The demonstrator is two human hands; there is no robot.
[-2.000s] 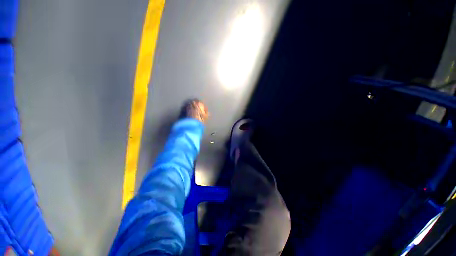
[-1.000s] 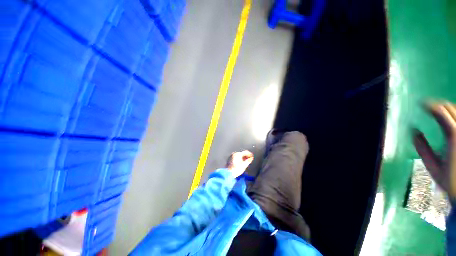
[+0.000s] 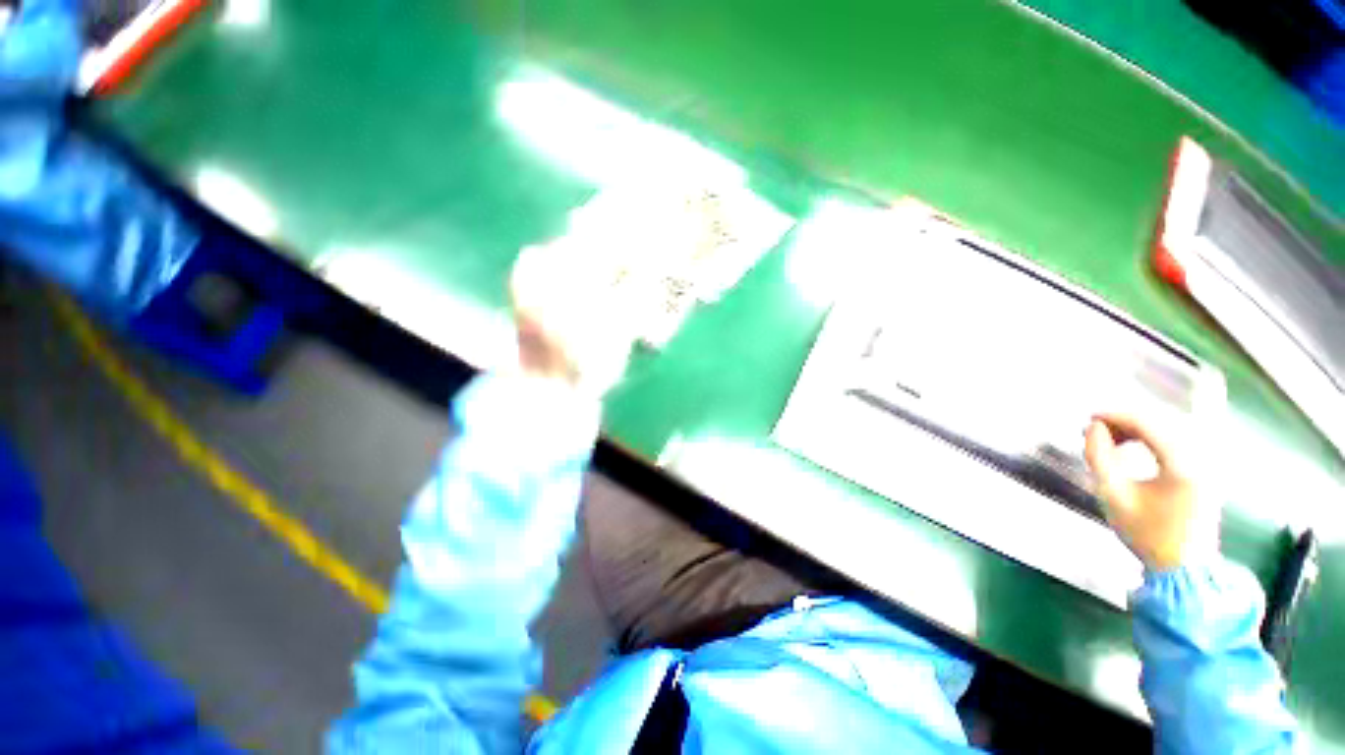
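Observation:
A pale laptop [image 3: 959,369], underside up with dark strips, lies tilted on the green bench. My right hand [image 3: 1143,479] is over its right part with fingers curled; whether it holds anything small cannot be told. My left hand [image 3: 553,317] is at the near edge of the screw tray area, blurred and overexposed; its fingers and any content cannot be made out. The screw heaps [image 3: 686,251] lie on a bright, washed-out tray. A black electric screwdriver [image 3: 1292,590] lies on the bench right of my right forearm.
The green bench [image 3: 826,89] runs across the view. Another laptop [image 3: 1276,266] in a red-edged carrier lies at the far right. At the upper left are another person's blue sleeve [image 3: 89,207] and a red-edged item [image 3: 140,44]. A yellow line [image 3: 251,494] crosses the grey floor.
The view has swung from the floor and blue crates to the bench. My left hand has come up from beside my leg to the screws. My right hand is now over the laptop.

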